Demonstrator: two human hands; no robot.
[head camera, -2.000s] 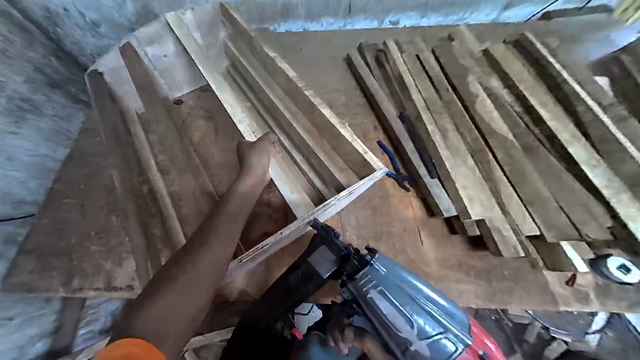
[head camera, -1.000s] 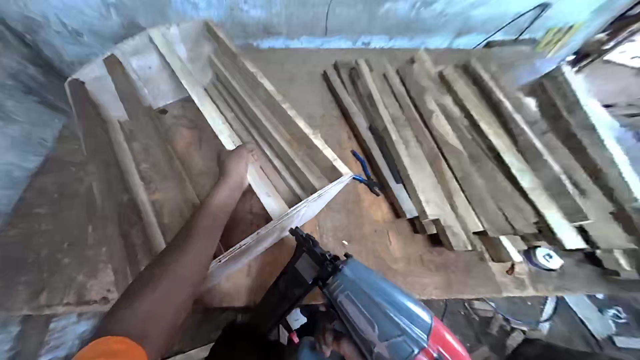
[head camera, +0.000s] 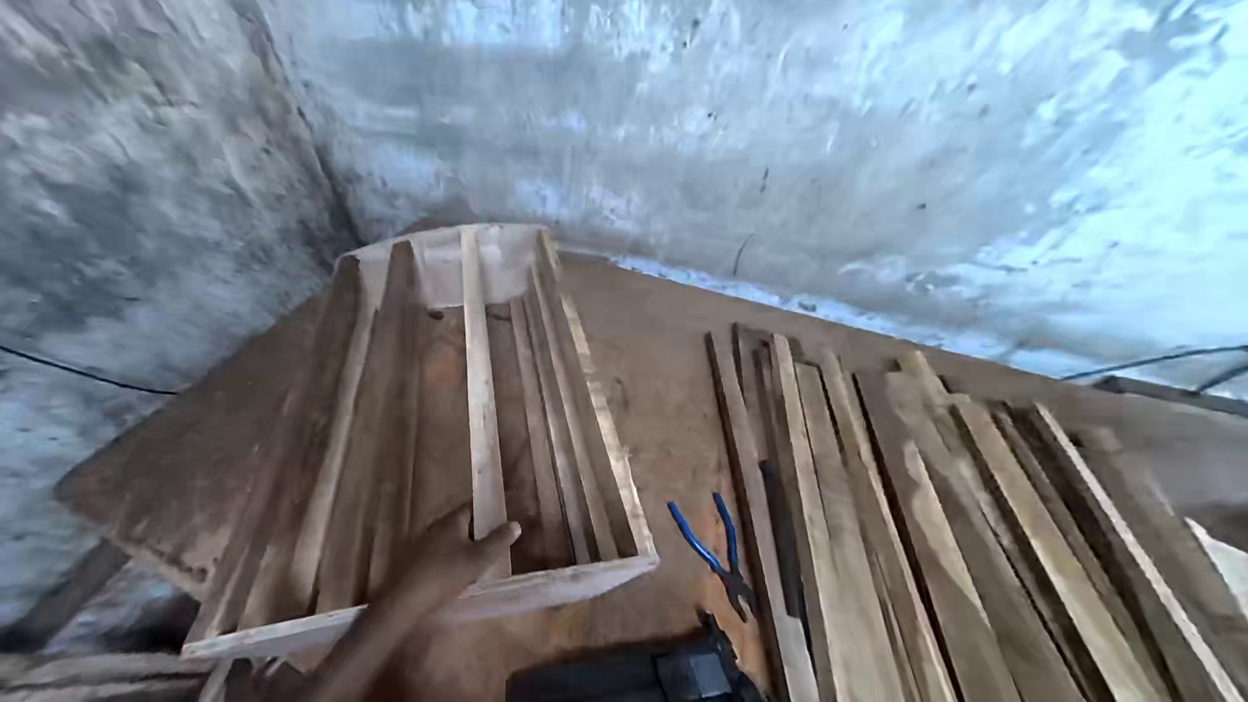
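My left hand (head camera: 453, 556) grips the near end of a pale wooden slat (head camera: 480, 390), which runs lengthwise inside a wooden frame (head camera: 546, 582) with end boards and long side strips. More slats lie along both sides within it. At the bottom edge shows the black front part of a nail gun (head camera: 682, 673), just right of the frame's near end board; my right hand is out of view. Pliers with blue handles (head camera: 726, 556) lie on the table between the frame and the loose strips.
The wooden tabletop (head camera: 643, 361) carries many loose wood strips (head camera: 916, 507) side by side at the right. A rough painted wall (head camera: 682, 146) stands behind, meeting another at the left. Dark cables (head camera: 88, 373) hang by the walls. Timber lies below the table's left edge.
The view has swung strongly up toward the wall. My left hand stays at the slat's near end. The nail gun's body and my right hand, visible low in the earlier frames, have left the view.
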